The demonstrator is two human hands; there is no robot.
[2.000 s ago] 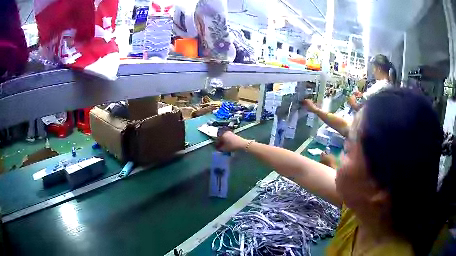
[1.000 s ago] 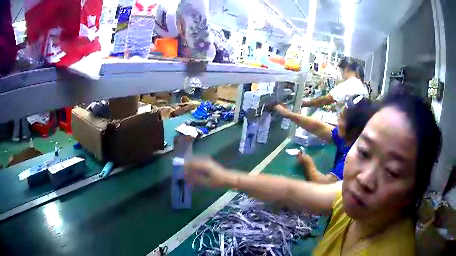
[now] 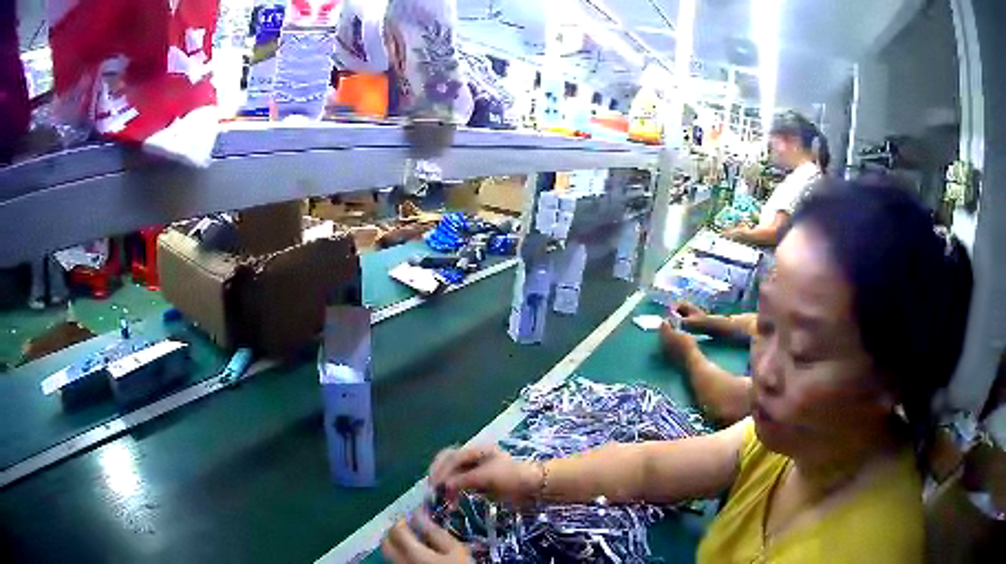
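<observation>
Neither of my hands is in the picture. The nearest retail box [image 3: 349, 424], white-blue with a dark product picture, stands upright on the dark green conveyor belt [image 3: 237, 485] with its top flap raised. More upright boxes [image 3: 532, 295] stand farther along the belt. A tangled heap of silvery-white and dark cables [image 3: 601, 424] lies beside the belt's pale edge rail. A neighbouring worker's two hands [image 3: 458, 496] are close together at the near end of the heap; what they hold is too small to tell.
A brown open carton [image 3: 265, 289], pale and dark boxes [image 3: 149, 371] and blue packets [image 3: 458, 234] lie across the belt. An overhead shelf [image 3: 320, 154] holds bags. A worker in yellow [image 3: 811, 485] is close at the right, with others beyond.
The nearest box has moved left and nearer along the belt. The neighbour's hand has left it and come back to the cable heap. The neighbour's head has turned down towards the hands.
</observation>
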